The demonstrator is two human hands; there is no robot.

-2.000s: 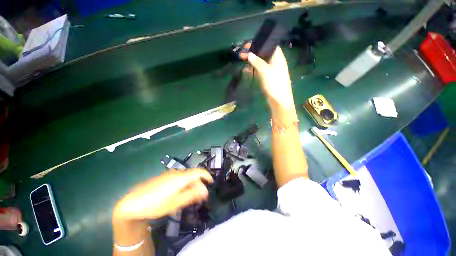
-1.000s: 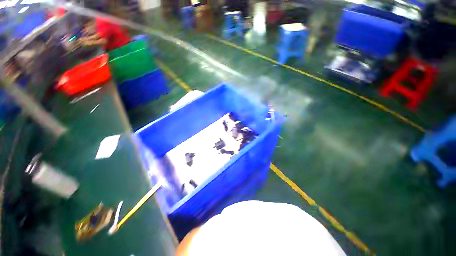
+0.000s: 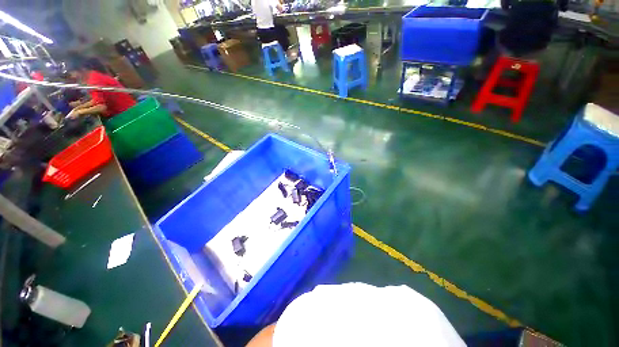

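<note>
A large open blue tote stands beside the bench, just ahead of my white sleeve. A white liner sheet lies in it, with several black power adapters scattered on top, most of them toward the far right end. A yellow-handled stick lies at the bench edge, its end touching the tote's rim. Neither of my hands is in the picture; only my sleeve and a bit of upper arm show at the bottom edge.
On the green bench are a white paper piece, a white-grey bottle on its side and a red basket. Green and blue bins stand past it. A person in red is at far left. Stools stand across the aisle.
The view has swung right, from the bench with both hands and the adapter pile to the tote and aisle. Both hands have left the picture. The tote now shows sharply.
</note>
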